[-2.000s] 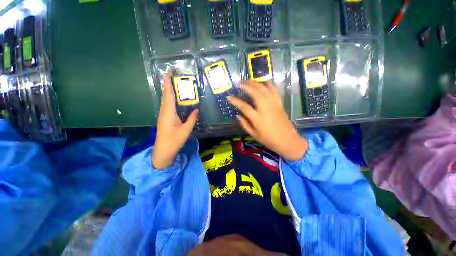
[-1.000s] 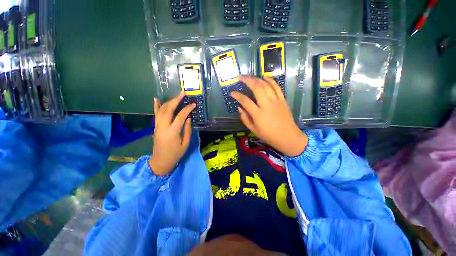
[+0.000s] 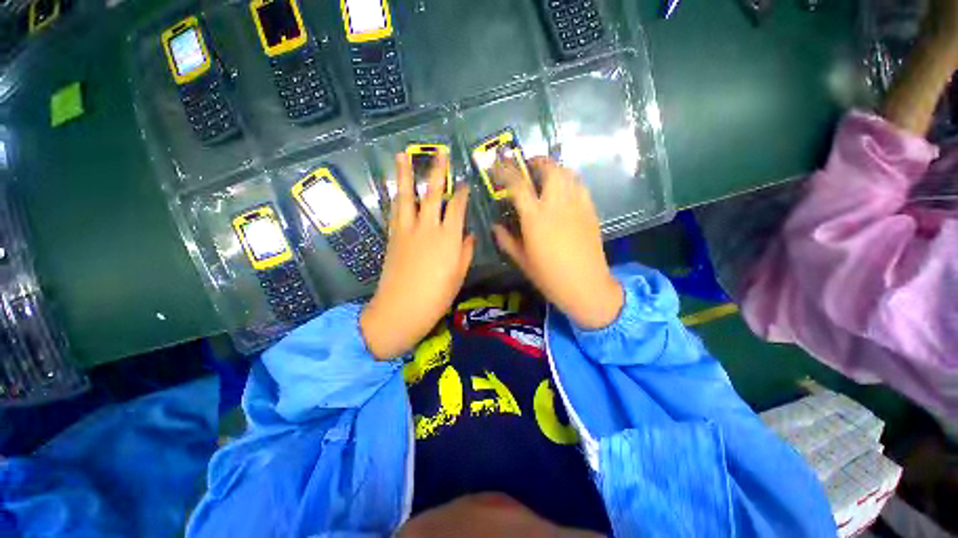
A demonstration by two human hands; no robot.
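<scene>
A clear plastic tray (image 3: 653,215) holds dark keypad phones with yellow screen frames. In its near row, the leftmost phone (image 3: 264,240) and the tilted phone beside it (image 3: 329,204) have lit white screens. My left hand (image 3: 422,257) lies over the third phone (image 3: 428,151), fingers across its dark screen and covering its keypad. My right hand (image 3: 563,240) is over the fourth phone (image 3: 490,156), its blurred fingers at the lit screen and its thumb lower left. Both hands hide the lower parts of these phones, so I cannot tell whether either grips.
The tray's far row holds several phones, including one with a lit menu-like screen (image 3: 189,53). A green square (image 3: 67,103) lies on the dark green bench (image 3: 100,221). Another tray (image 3: 32,347) is at the left edge. A neighbour's pink sleeve (image 3: 840,252) is at right. White boxes (image 3: 835,447) are lower right.
The view has turned and shifted, so the tray appears slanted and further left. Both hands have left the two leftmost near-row phones and are over the third and fourth.
</scene>
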